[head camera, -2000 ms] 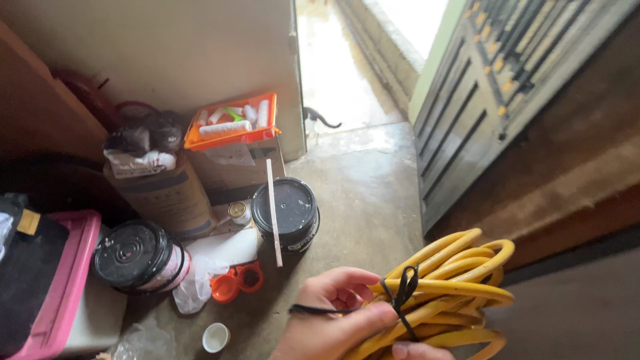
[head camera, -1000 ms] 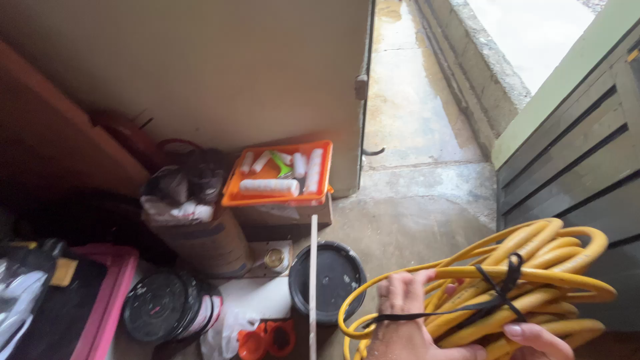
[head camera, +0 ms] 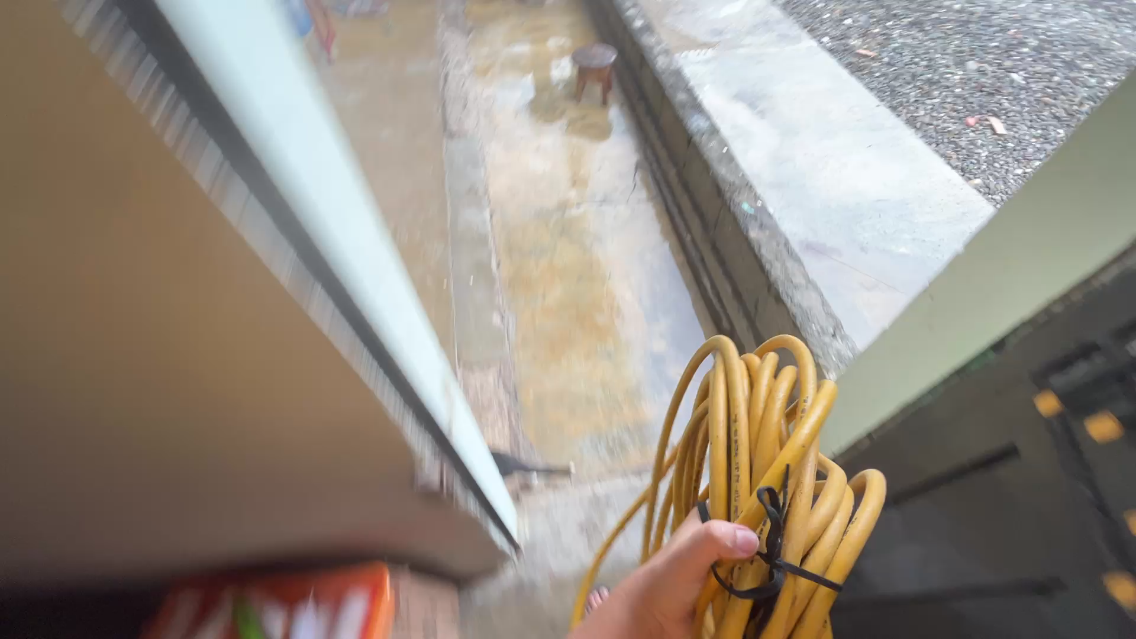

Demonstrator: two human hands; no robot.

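Observation:
A coil of yellow cable or hose (head camera: 741,444) fills the lower right of the head view, with several loops bunched together. Black ties (head camera: 772,568) are knotted around its middle. My left hand (head camera: 679,568) grips the coil from its left side, thumb over the near loops beside the knot; its other fingers are hidden behind. One loose loop hangs to the left of this hand. My right hand is out of view.
A pale-edged door or panel (head camera: 355,204) stands left of the doorway. An orange tray (head camera: 377,599) with blurred rollers lies below it. Outside are wet concrete (head camera: 568,293), a low curb (head camera: 737,195), a stool (head camera: 594,71) and gravel (head camera: 976,80). A dark slatted door (head camera: 967,524) stands right.
The view has swung toward the doorway and outside. My right hand, on the coil a second ago, has gone out of view. The coil now stands more upright in my left hand.

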